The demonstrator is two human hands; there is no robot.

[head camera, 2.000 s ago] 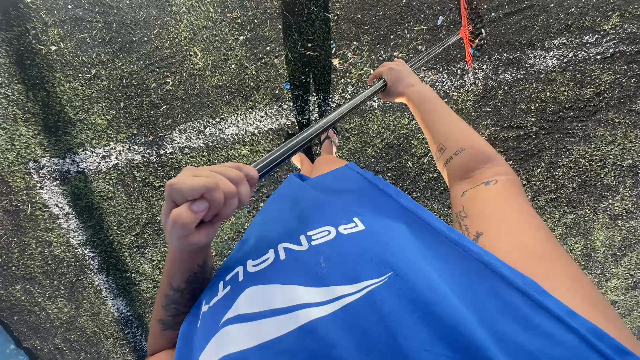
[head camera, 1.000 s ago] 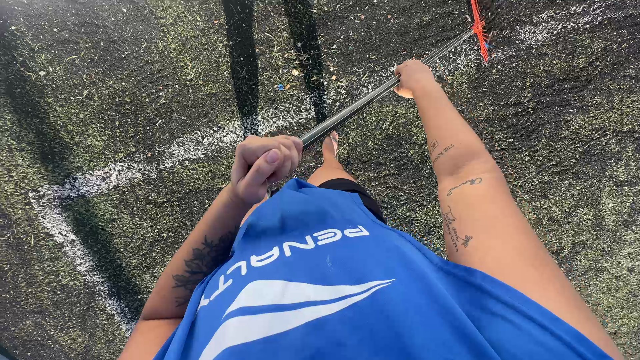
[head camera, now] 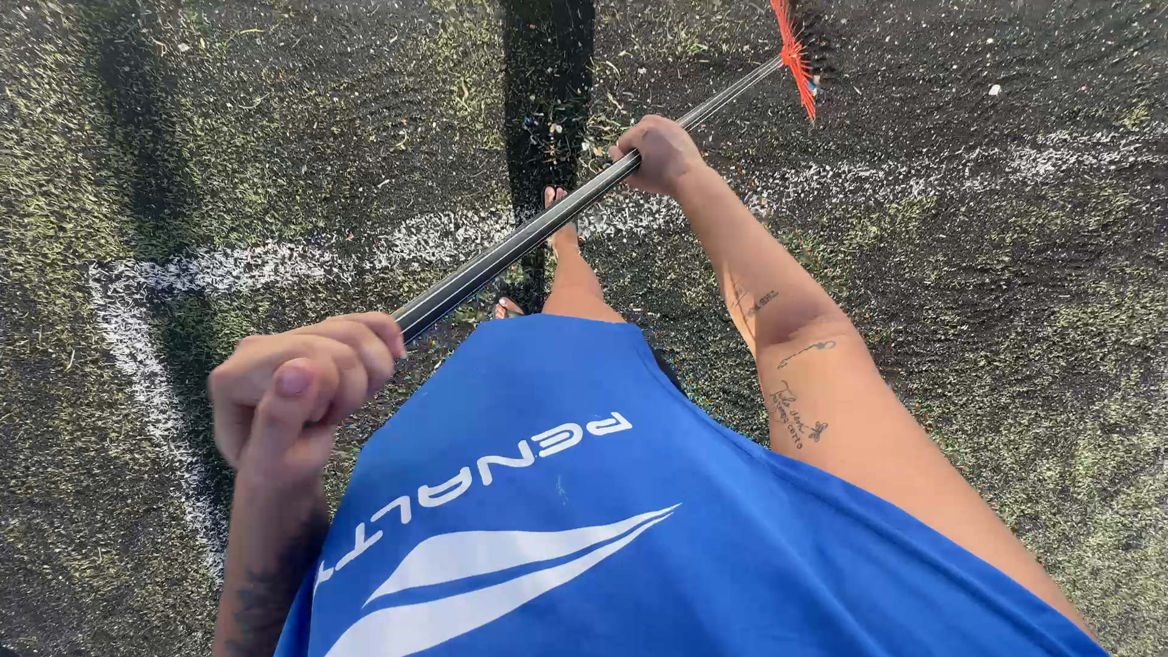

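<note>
A long black-and-silver pole point(head camera: 520, 244) runs slantwise across the view, from my left hand at the lower left up to a red rake or broom head point(head camera: 794, 59) at the upper right. My left hand point(head camera: 306, 388) is closed round the near end of the pole, thumb on top. Farther along the shaft, my right hand point(head camera: 659, 155) grips it with the arm stretched out. The red head, with thin spread tines or bristles, rests at the turf, and its upper part is cut off by the frame's edge.
Worn artificial turf point(head camera: 958, 274) with dark granules and small debris lies all round. A white painted line point(head camera: 438, 239) crosses it and meets another white line point(head camera: 151, 365) in a corner at the left. My sandalled feet point(head camera: 561, 219) stand below the pole; dark shadows fall across the turf.
My left hand has moved back toward the lower left with the pole since a second ago. Both hands have kept their hold. My feet have shifted.
</note>
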